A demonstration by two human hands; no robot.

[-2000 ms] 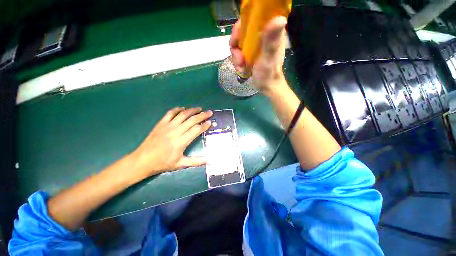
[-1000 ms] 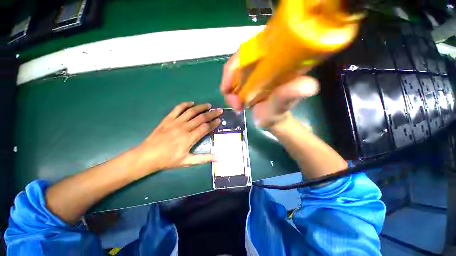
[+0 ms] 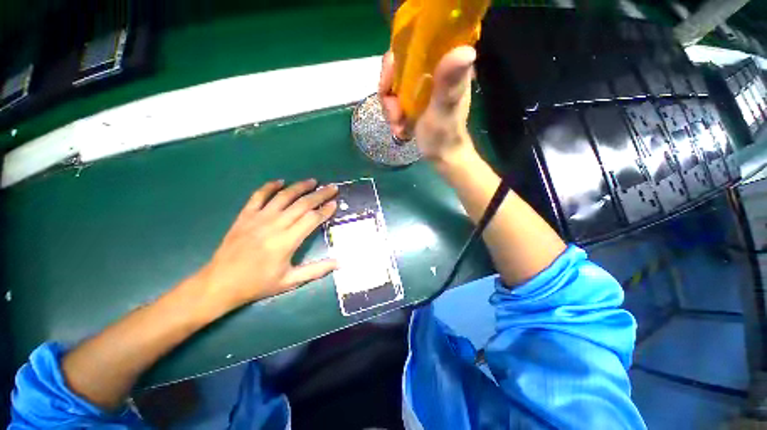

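Note:
An open phone (image 3: 363, 256) lies flat on the green bench, with a pale battery area in its middle and a dark cover at its top end. My left hand (image 3: 273, 239) rests on the bench at the phone's left side, fingertips on its upper left edge and thumb at its left middle. My right hand (image 3: 433, 109) is closed around the orange electric screwdriver (image 3: 431, 46), bit end down over the round speckled screw dish (image 3: 378, 134). The bit's tip is partly hidden by the fingers and small.
A glossy black plastic tray (image 3: 589, 159) with dark covers stands at the right. A white strip (image 3: 210, 105) runs behind the bench (image 3: 151, 201). Phones in a black tray (image 3: 105, 57) show at the far left. A black cord (image 3: 471, 243) crosses by my right forearm.
The screwdriver in my right hand has moved from over the phone's top end back up to the screw dish. My left hand stays at the phone. The view has shifted.

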